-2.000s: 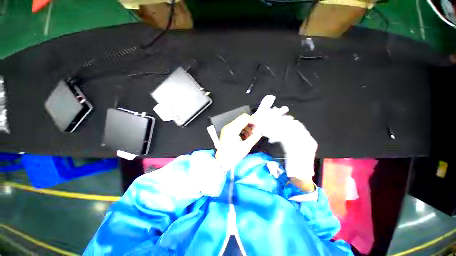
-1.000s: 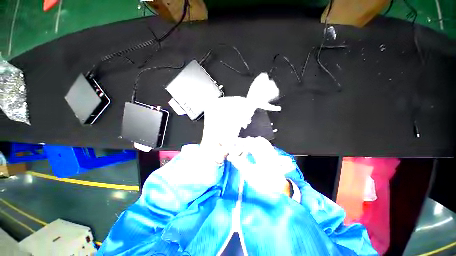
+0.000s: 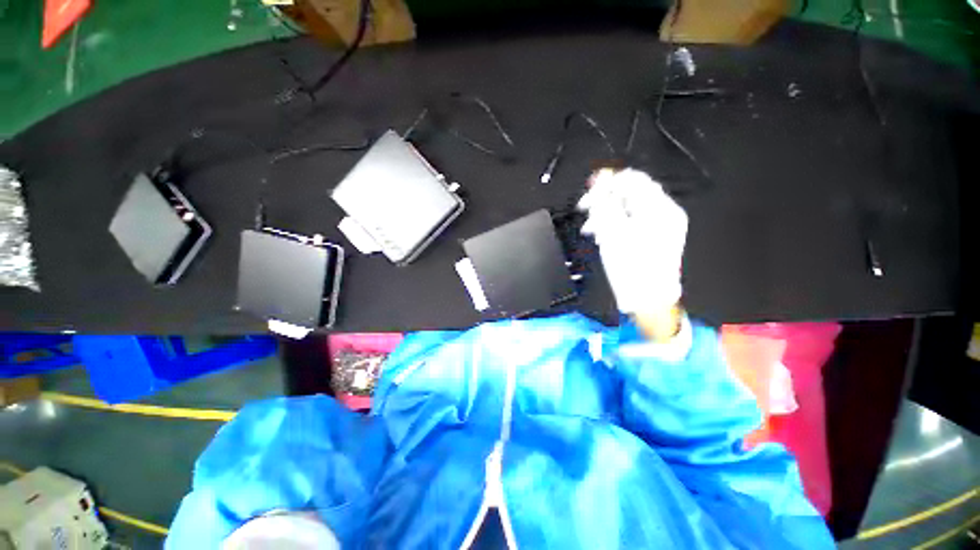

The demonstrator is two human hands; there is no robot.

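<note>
A dark square set-top box (image 3: 521,263) lies on the black mat in front of me, ports facing right and a white tab at its left edge. My right hand (image 3: 639,231), in a white glove, is just right of this box, fingers bunched over the mat; whether it holds a cable is unclear. A thin black cable (image 3: 550,167) with a light tip lies left of its fingers. My left hand (image 3: 282,532) shows only as a white patch at the bottom edge, mostly cut off; its fingers are hidden.
A grey-topped box (image 3: 398,199) and two dark boxes (image 3: 288,281) (image 3: 159,228) lie to the left on the black mat (image 3: 774,215). Thin black cables lie behind them. Wooden blocks (image 3: 725,19) stand at the back. Blue crates (image 3: 129,365) and a pink-lined tray (image 3: 808,414) are below the mat edge.
Both hands have come off the near box, which is now uncovered. My left hand has moved down and left to the bottom edge. My right hand has moved to the right of the box.
</note>
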